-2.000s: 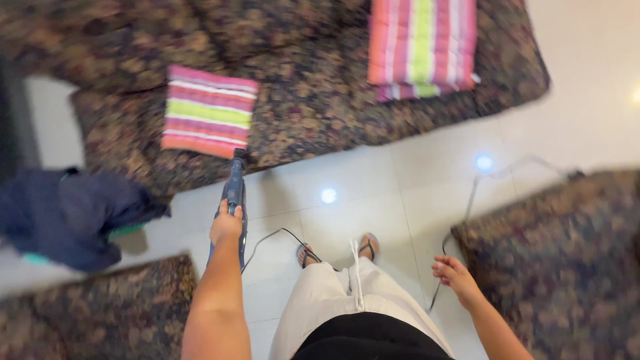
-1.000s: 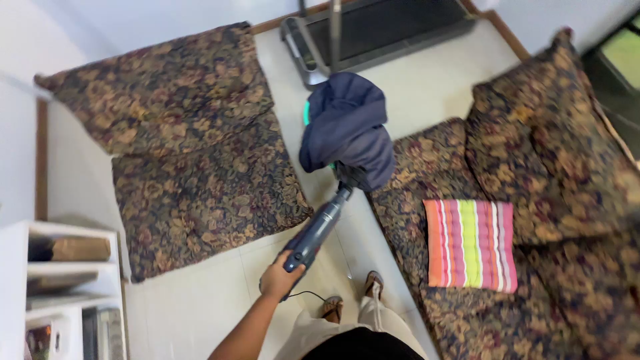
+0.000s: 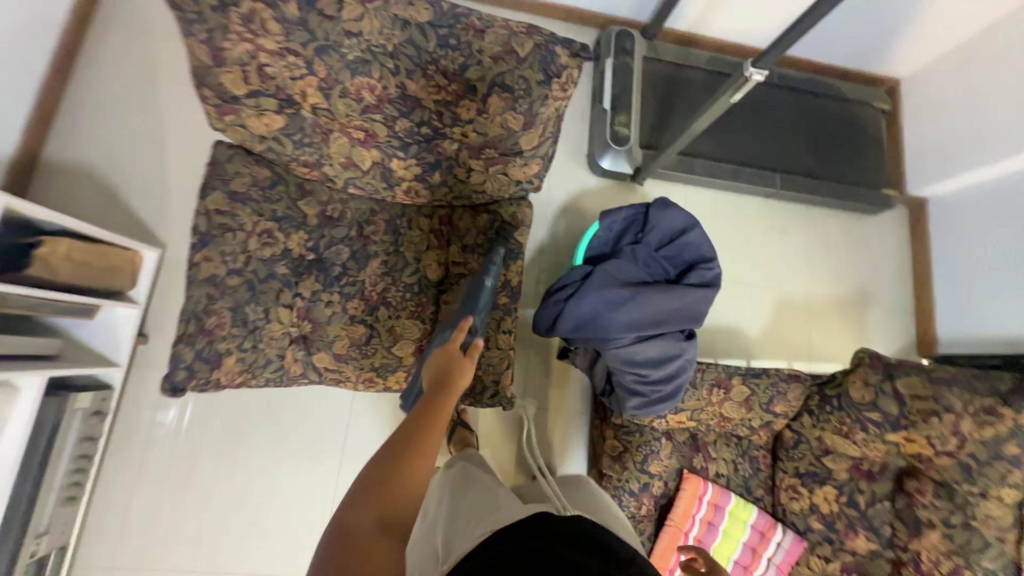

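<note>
My left hand [image 3: 452,364] is closed around the body of a dark blue handheld vacuum cleaner [image 3: 472,300]. The vacuum's front end lies over the right part of a floral upholstered seat [image 3: 320,288]; motion blur hides whether it touches the fabric. At the bottom edge, my right hand [image 3: 701,562] is partly in view, over or beside a striped cushion [image 3: 732,524], its fingers too little seen to tell their grip. Dark blue cloth [image 3: 648,296] is heaped over something with a green rim [image 3: 586,243], to the right of the vacuum.
A treadmill [image 3: 760,128] stands along the wall at upper right. A second floral sofa [image 3: 904,448] is at lower right. White shelves [image 3: 132,320] holding several things line the left side. Pale tiled floor [image 3: 264,456] lies between the shelves and my feet.
The vacuum in my left hand has moved from beside the heaped dark cloth to over the floral seat. The view has turned considerably. My right hand shows again at the bottom edge.
</note>
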